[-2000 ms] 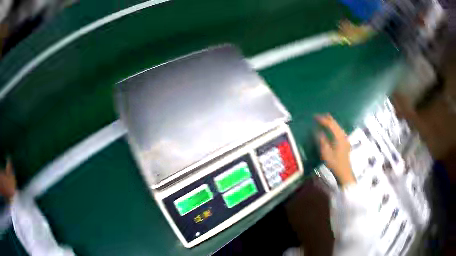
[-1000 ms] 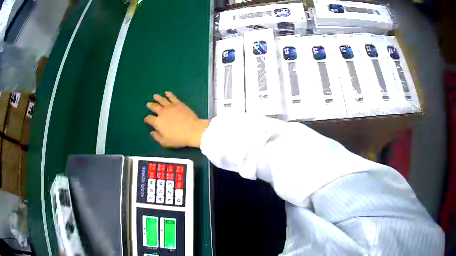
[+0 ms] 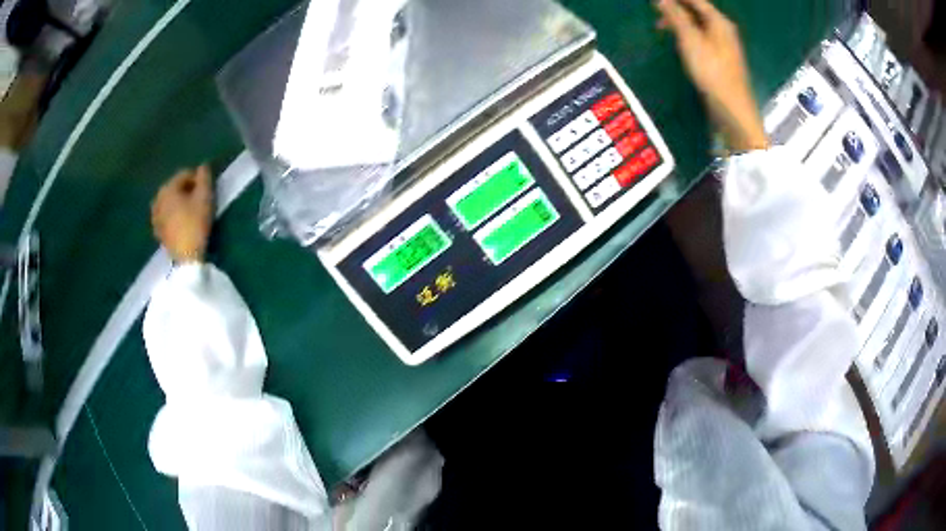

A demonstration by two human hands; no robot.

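The counting scale [image 3: 456, 272] stands tilted in view on the green bench, its green displays lit. A bagged white box [image 3: 342, 99] lies on the left part of its metal pan, its clear film hanging over the pan's front left corner. My left hand [image 3: 185, 215] is left of the scale, apart from the bag, with its fingers curled; I see nothing held, but its inside is hidden. My right hand [image 3: 714, 64] is right of the scale, above the bench, fingers apart and empty.
An open carton's rows of white smartwatch boxes [image 3: 877, 275] lie at the right, beside the bench. Slim bagged boxes [image 3: 29, 301] lie on the conveyor at the far left. A white strip [image 3: 114, 322] runs along the green surface. Part of another person's arm [image 3: 19, 112] shows at the upper left.
A bagged white box now lies on the pan, which was bare two seconds ago. The view has swung back from the carton to the scale. My left hand has come into view.
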